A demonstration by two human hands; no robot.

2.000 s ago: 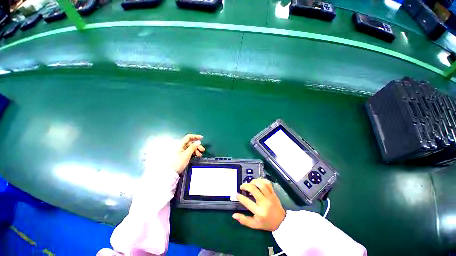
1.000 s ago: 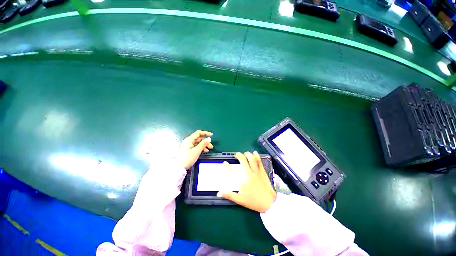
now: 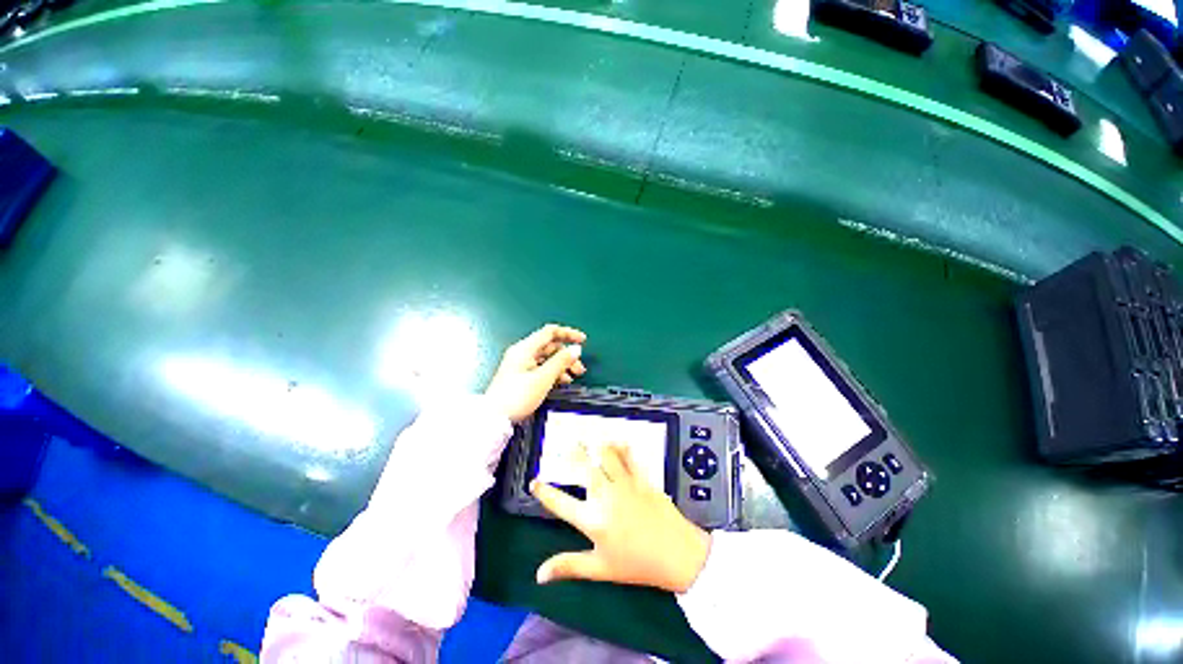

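A dark grey handheld unit (image 3: 701, 461) lies flat in front of me, its large screen lit white and its round keypad at the right end. My right hand (image 3: 623, 516) is over the left and lower part of the screen, fingers spread, holding nothing; fingertips are at the display. My left hand (image 3: 538, 372) rests at the unit's upper left corner, fingers loosely curled, with no object seen in it. A second handheld unit (image 3: 820, 422) lies tilted to the right, screen also white. A white cable (image 3: 890, 560) runs from its lower end.
Dark stacked units (image 3: 1103, 357) stand on edge at the right of the green bench top (image 3: 324, 234). A green rail (image 3: 778, 65) crosses beyond, with units (image 3: 1027, 88) behind it. A blue bin (image 3: 20, 182) shows at the left edge. Blue floor lies lower left.
My right hand has moved left across the screen from the keypad side, uncovering the keypad. My left hand stays at the unit's corner. The whole view has shifted, so things sit further right.
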